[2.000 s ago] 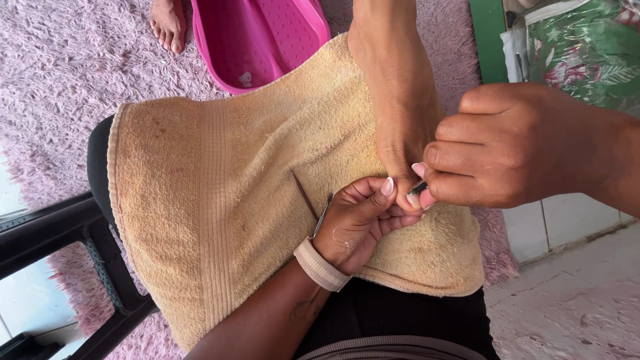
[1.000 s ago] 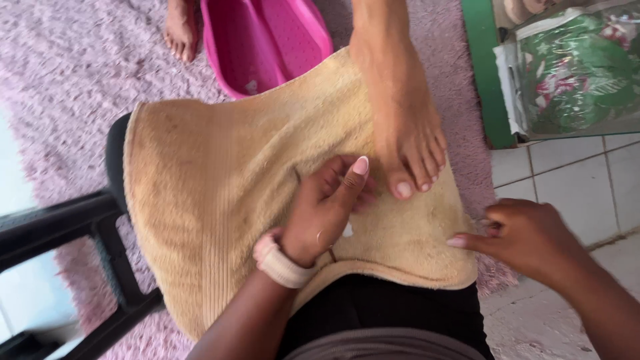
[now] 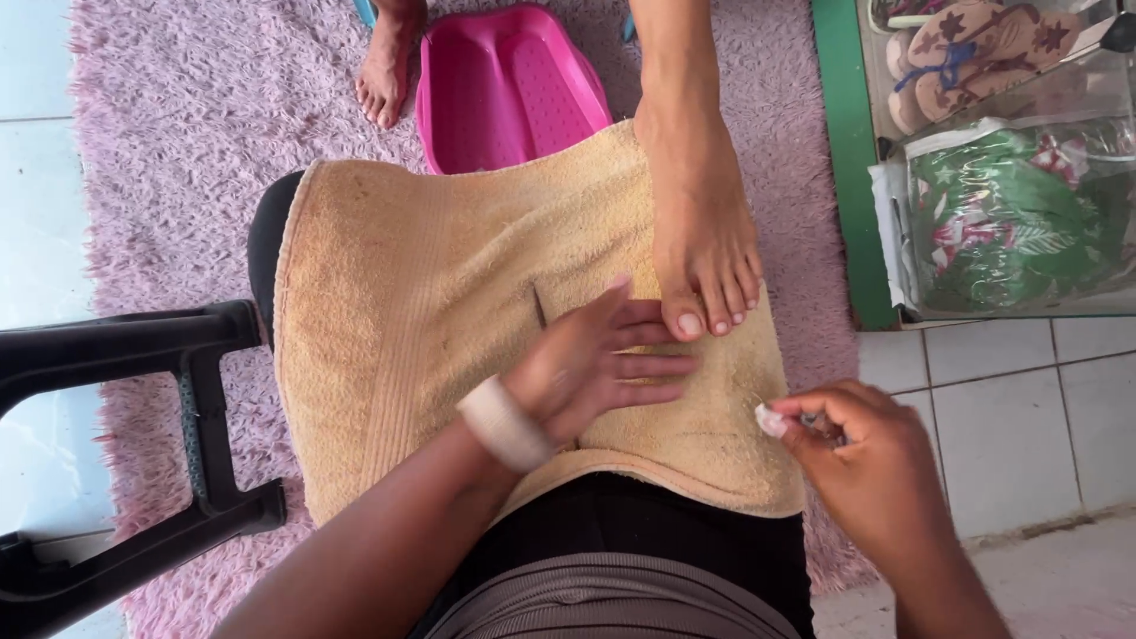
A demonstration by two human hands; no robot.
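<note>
Another person's bare foot (image 3: 706,213) rests on the tan towel (image 3: 355,293) spread over my lap, toes pointing toward me. My left hand (image 3: 612,359), blurred and with a pale band at its wrist, is spread over the towel beside the big toe; whether it touches the toe I cannot tell. A dark thin tool (image 3: 539,306) lies on the towel, partly hidden behind that hand. To the right of the foot, by the towel's edge, my right hand (image 3: 852,435) pinches a small white wad (image 3: 770,420) between thumb and fingers. Something else inside its curled fingers is unclear.
Beyond the towel a pink foot basin (image 3: 510,89) sits on the fluffy pink rug (image 3: 204,133), beside the person's other foot (image 3: 383,75). A black plastic stool or chair frame (image 3: 200,417) stands left. At right is a green-edged case (image 3: 843,177) with sandals and a plastic-wrapped package.
My hands were at the big toe two seconds ago, the right one with a small dark tool. Both have since left that grip, and a white wad now shows in my right fingers.
</note>
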